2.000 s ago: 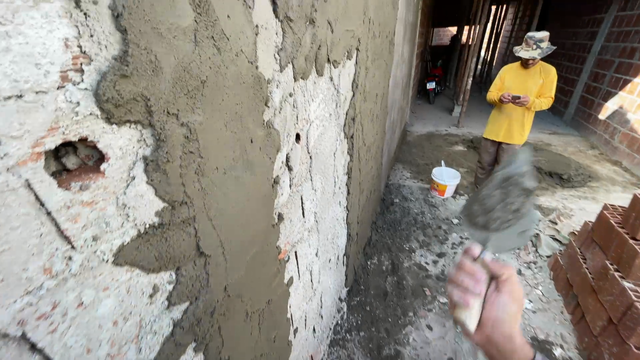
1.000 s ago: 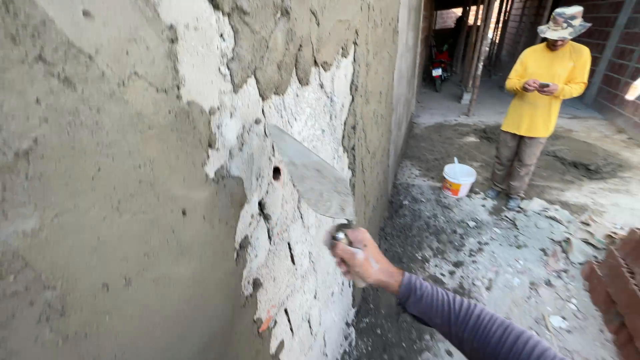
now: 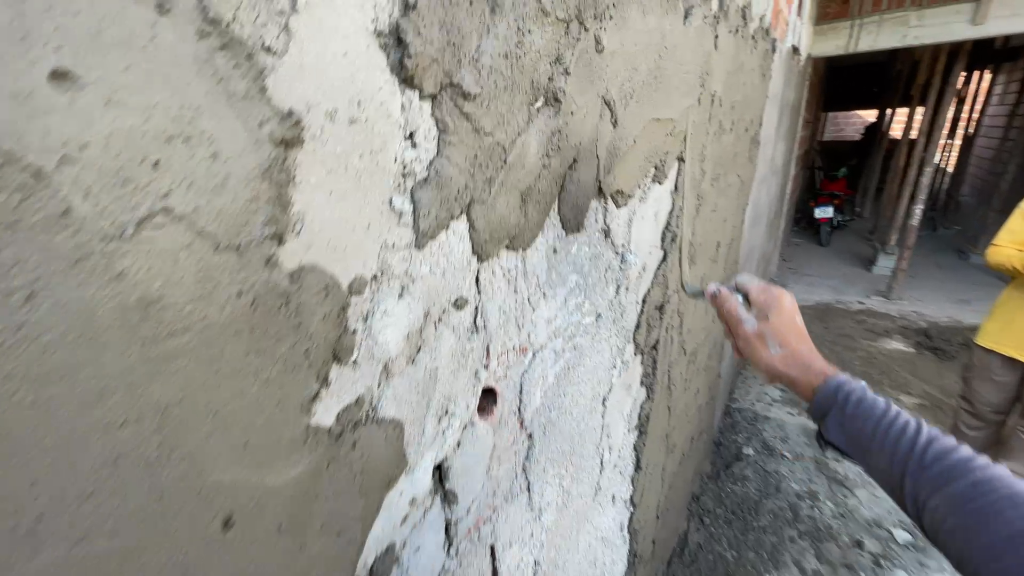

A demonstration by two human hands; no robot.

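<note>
My right hand (image 3: 764,332), in a grey-purple sleeve, grips the handle of a trowel at the right part of the wall. The trowel's blade (image 3: 685,216) is seen nearly edge-on, upright against the wet mortar (image 3: 716,192). To its left, a pale bare strip of wall (image 3: 560,320) with a small round hole (image 3: 487,402) shows between mortared areas. Ragged mortar edges (image 3: 512,176) hang above that strip, and a broad grey mortar coat (image 3: 160,360) covers the left side. My left hand is out of view.
A person in a yellow shirt (image 3: 1006,284) stands at the right edge. Behind are wooden props (image 3: 920,184) and a red motorcycle (image 3: 832,200) under a roofed area. Rough, mortar-strewn ground (image 3: 784,480) runs along the foot of the wall.
My right hand and the trowel have moved from the bare strip to the mortar on its right. The blade, flat to view a second ago, is now edge-on. The view has shifted closer and upward.
</note>
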